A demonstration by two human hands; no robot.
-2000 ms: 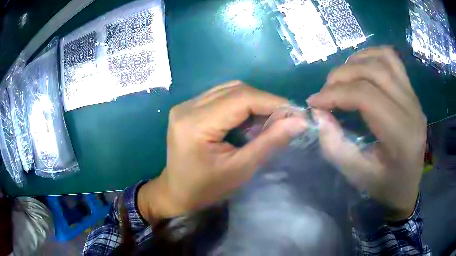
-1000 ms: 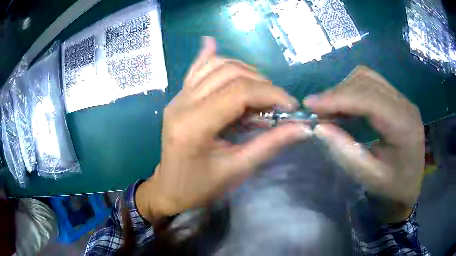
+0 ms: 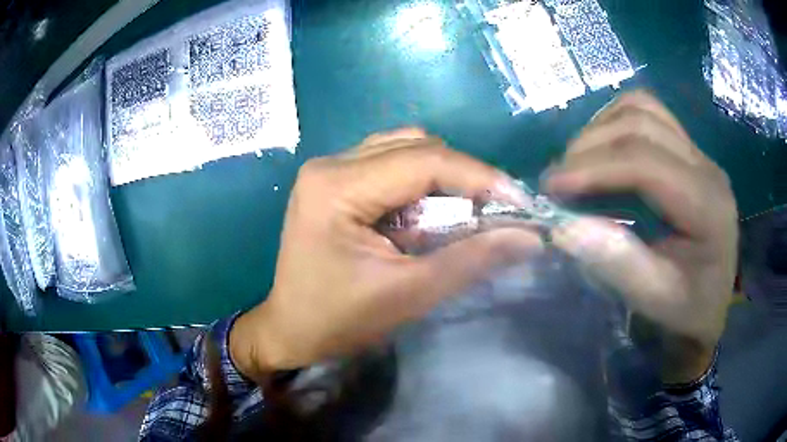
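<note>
A thin, shiny panel [image 3: 444, 212], seen nearly edge-on, shows between my two hands with bright glare on it; clear film appears to be around it. My left hand [image 3: 371, 242] grips its left part between thumb and fingers. My right hand [image 3: 651, 207] is blurred, its thumb and index fingertips at the panel's right part near my left fingertips. A large hazy grey-white plastic sheet or bag [image 3: 483, 371] lies below my hands. The panel's far face and most of its edges are hidden by my fingers.
A large bagged patterned panel [image 3: 203, 95] lies upper left, with long shiny clear bags [image 3: 78, 207] at far left. White patterned panels [image 3: 539, 56] lie top right. A shiny pile [image 3: 746, 69] is at far right. A blue stool [image 3: 121, 367] stands below the green bench edge [image 3: 173, 329].
More of the panel's bright surface shows inside my left hand's grip. My left fingers that were raised are now curled lower. My right hand has shifted slightly and stays close to the left.
</note>
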